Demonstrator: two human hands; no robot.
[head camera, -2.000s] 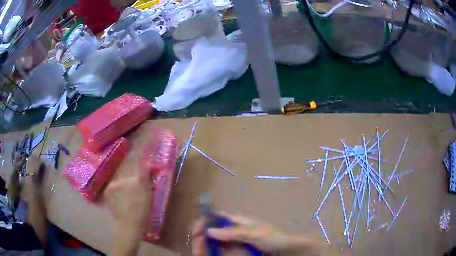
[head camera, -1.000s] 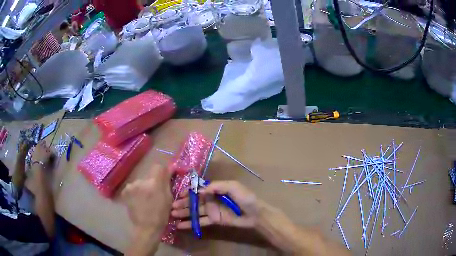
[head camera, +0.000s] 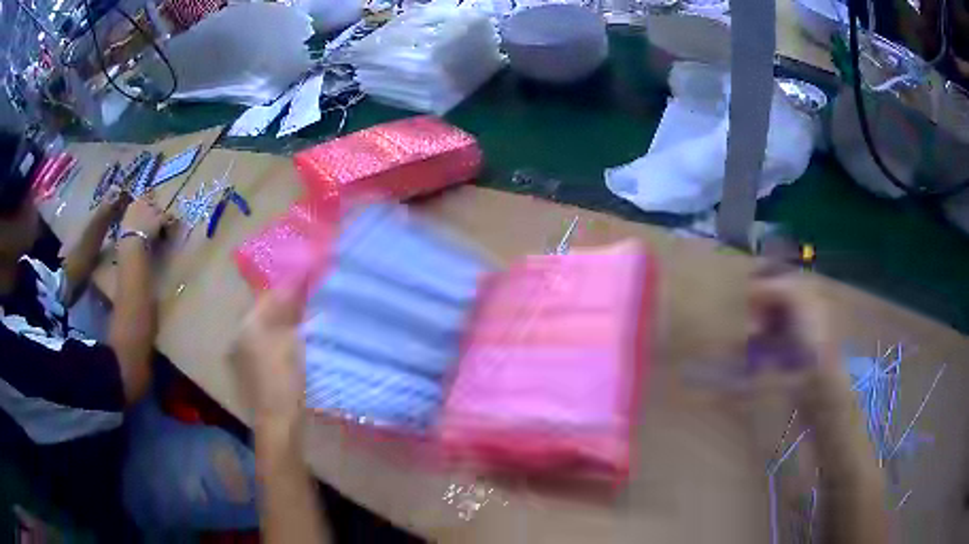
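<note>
A pink bubble wrap bundle (head camera: 547, 372) lies opened in front of me. A blue-white sheet, likely a PCB panel (head camera: 393, 308), is at its left side, blurred by motion. My left hand (head camera: 271, 340) is at the left edge of the wrap, with its fingers closed on the pink film. My right hand (head camera: 792, 319) is blurred at the right, above the bench, around a dark bluish-purple tool that looks like the diagonal cutters (head camera: 770, 356). Its jaws are too blurred to read.
Two pink bundles (head camera: 393, 157) are at the back left. Loose pale strips (head camera: 882, 398) lie at right, tiny bits (head camera: 468, 497) near the front edge. A grey post (head camera: 748, 128) stands behind. Another person (head camera: 64, 351) works at left, near blue-handled cutters (head camera: 226, 209).
The view has shifted right to left across the bench. The narrow pink bundle is now opened wide, showing the blue-white sheet. My right hand has moved away to the right with the tool.
</note>
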